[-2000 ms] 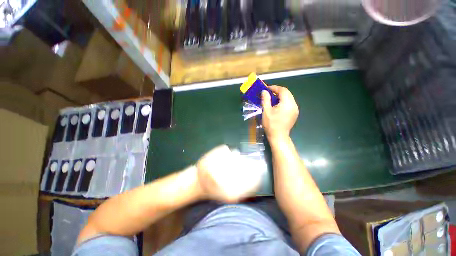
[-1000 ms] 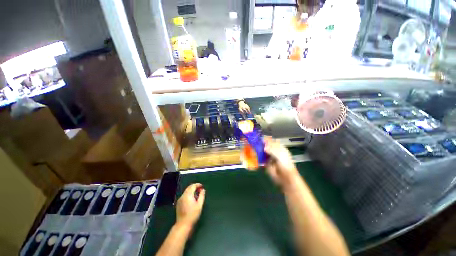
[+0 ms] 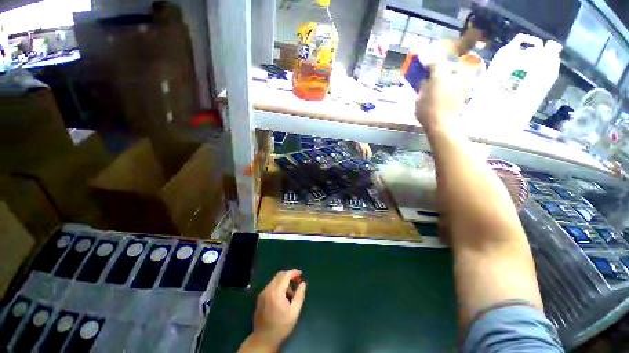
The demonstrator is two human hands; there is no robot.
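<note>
My right hand (image 3: pixel 441 96) is raised to the pale shelf at the upper right. It is shut on the blue-purple and orange tape dispenser (image 3: pixel 417 72), partly hidden by the hand. My left hand (image 3: pixel 277 307) is low over the green mat (image 3: pixel 365 296), with curled fingers. A small dark-red spot shows between thumb and fingers; I cannot tell whether it is a held item. A black smartphone (image 3: pixel 239 260) lies at the mat's left end. Left of it, a blister tray (image 3: pixel 145 303) holds rows of black phone units with round white stickers.
The shelf (image 3: pixel 345 117) bears a bottle of orange drink (image 3: pixel 315 62) and a white jug (image 3: pixel 514 83). A white post (image 3: pixel 234 117) stands at its left. Phone trays (image 3: pixel 331 176) lie below it. A pink fan (image 3: pixel 509 183) and tray stack are right. A person (image 3: pixel 472 34) is beyond.
My right hand has moved up from over the bench to the shelf with the tape dispenser. My left hand stays low over the mat. The camera view has tilted up since two seconds ago and shifted.
</note>
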